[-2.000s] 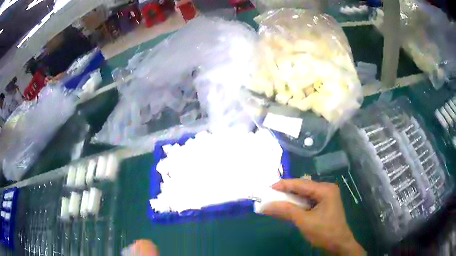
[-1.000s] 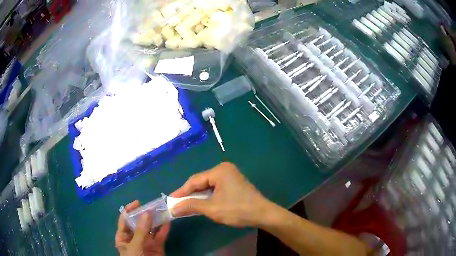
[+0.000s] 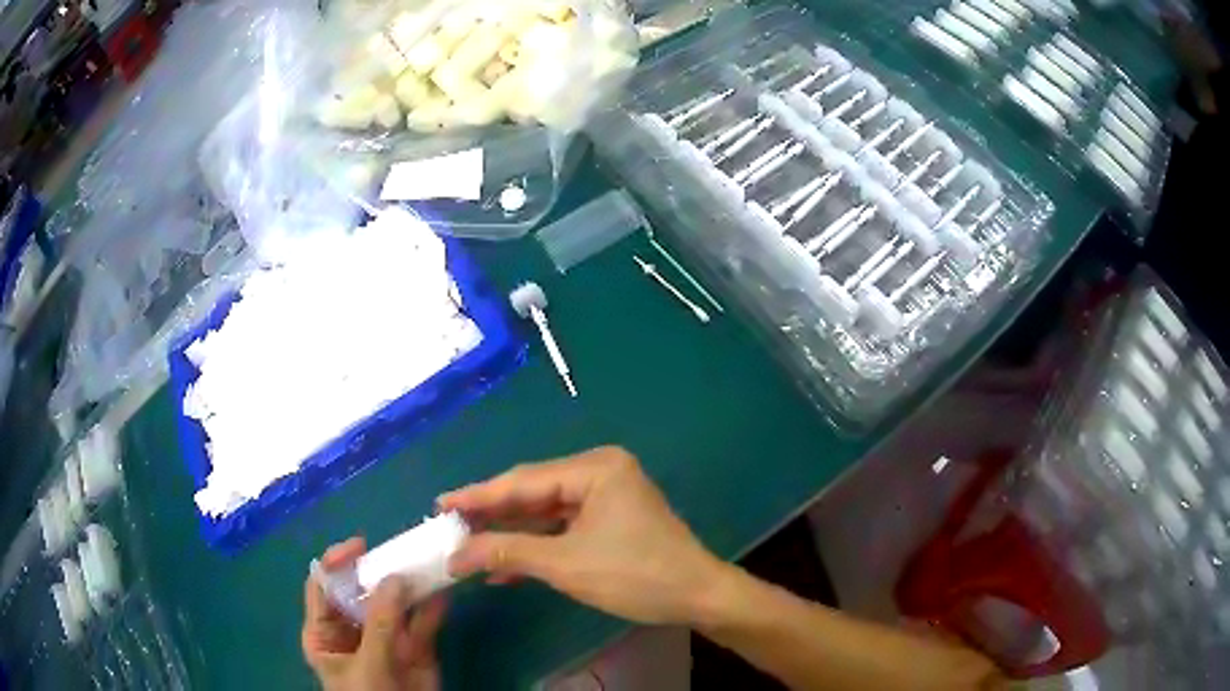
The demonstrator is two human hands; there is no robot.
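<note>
My left hand (image 3: 371,628) holds a clear sleeve (image 3: 336,586) at the bottom left. A white absorbent piece (image 3: 413,555) lies mostly inside the sleeve. My right hand (image 3: 573,533) has its thumb and fingers at the piece's right end. A blue tray (image 3: 364,440) heaped with bright white absorbent pieces (image 3: 317,358) stands beyond my hands. A loose stem assembly (image 3: 550,343) with a white end cap lies on the green mat right of the tray.
A clear tray of stem assemblies (image 3: 836,203) is at the right. Thin rods (image 3: 672,289) and a flat clear piece (image 3: 592,231) lie beside it. A bag of cream pieces (image 3: 472,61) is behind. Trays of white cylinders (image 3: 84,540) stand left and far right. A red stool (image 3: 1005,581) is below.
The white piece, held in my right hand at first, has gone from the blue tray to the sleeve in my left hand and now sits deeper inside it. The view has swung right.
</note>
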